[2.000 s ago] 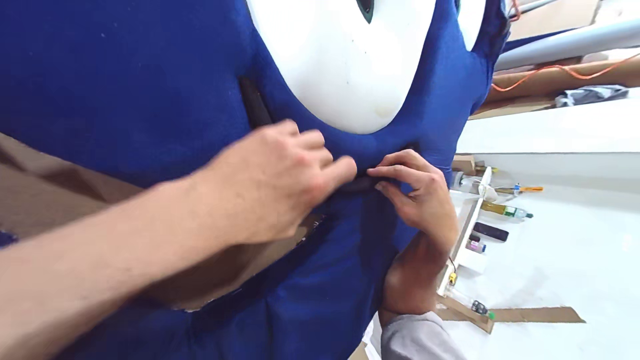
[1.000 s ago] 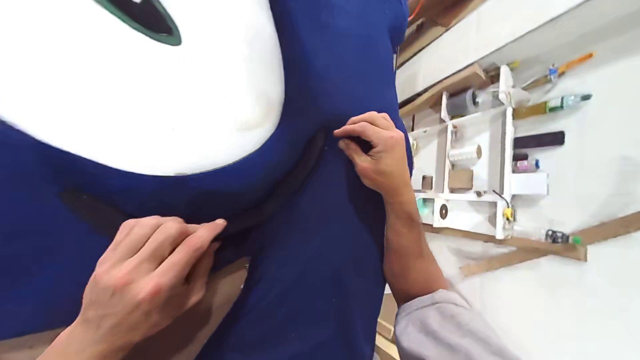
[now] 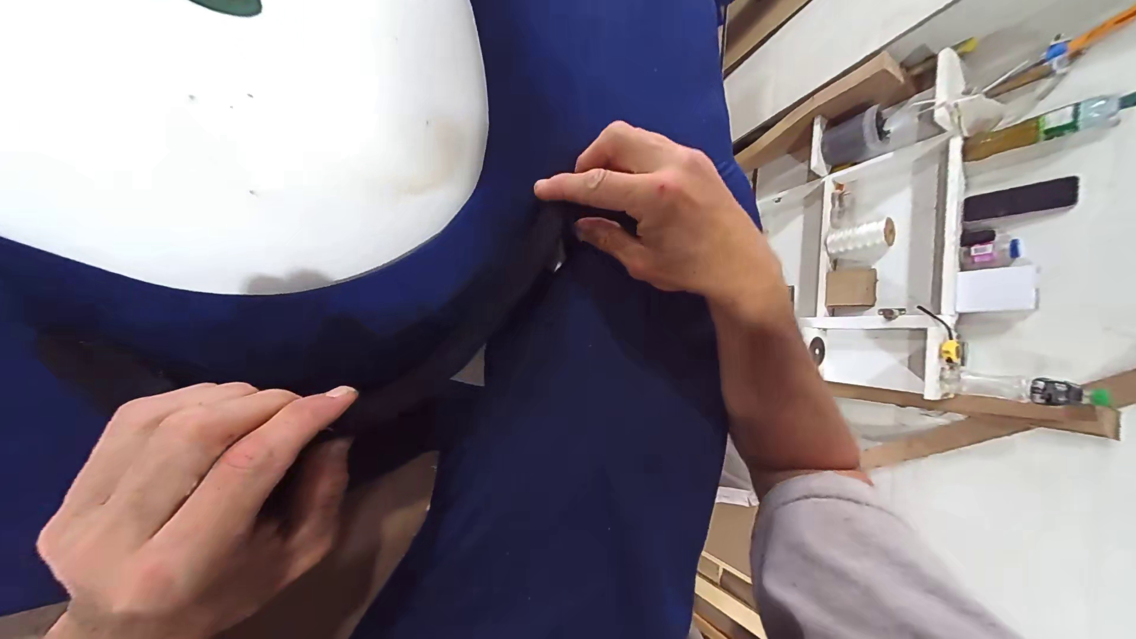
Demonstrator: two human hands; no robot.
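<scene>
A large form covered in blue fabric (image 3: 568, 444) fills the left and middle of the head view. Set in it is a glossy white eye piece (image 3: 266, 151) with a dark green part at the top. Below the white piece runs a curved dark strip (image 3: 417, 382). My left hand (image 3: 204, 497) pinches the strip's edge between thumb and fingers at lower left. Farther right, my right hand (image 3: 666, 213) grips the strip's upper end at the fabric, its thumb and index finger close together. Small gaps show beside the strip, and a brown surface (image 3: 382, 532) lies under the fabric's opening.
At right stands a white compartment shelf (image 3: 948, 222) with a spool of white thread (image 3: 861, 237), a small cardboard box (image 3: 851, 287) and a yellow tape measure (image 3: 951, 351). Near it are a bottle (image 3: 1021, 133), a dark flat object (image 3: 1021, 199) and wooden strips (image 3: 976, 417).
The view has shifted strongly and come closer. My hands were close together two seconds ago and are now farther apart along the dark strip.
</scene>
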